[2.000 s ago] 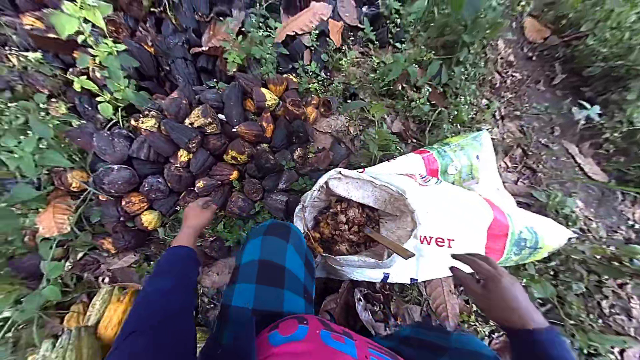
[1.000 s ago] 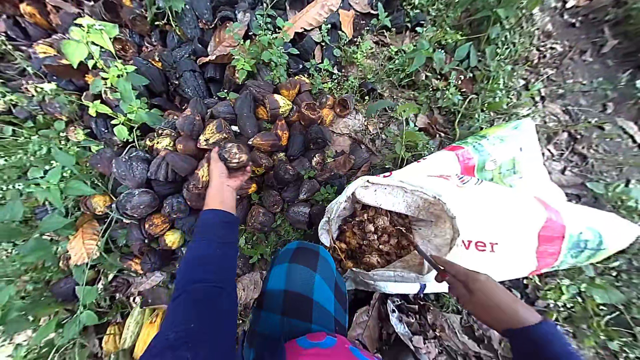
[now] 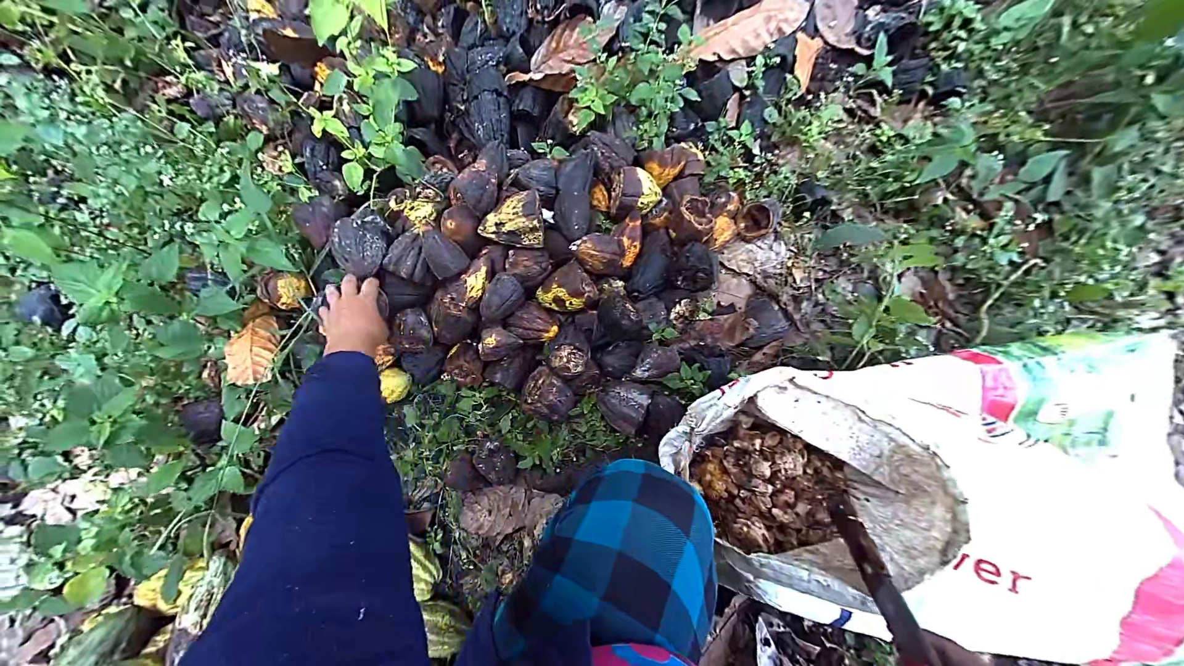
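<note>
My left hand rests on a dark cacao pod at the left edge of a heap of blackened and yellow-patched cacao pods; the fingers curl over it, and a firm grip cannot be made out. Low at the right, my right hand, mostly cut off by the bottom edge, holds a dark stick-like tool, whose far end reaches into the mouth of a white woven sack. Inside the sack lie brownish cacao beans. The tool's tip is partly hidden among them.
Yellow-green cacao pods lie at the lower left beside my sleeve. My knee in checked cloth is between the heap and the sack. Leafy weeds grow on the left, and large dry leaves lie beyond the heap.
My left hand no longer holds up the pod seen one second ago and is now at the heap's left edge. Two seconds ago the tool lay on the sack's mouth; now my right hand has it.
</note>
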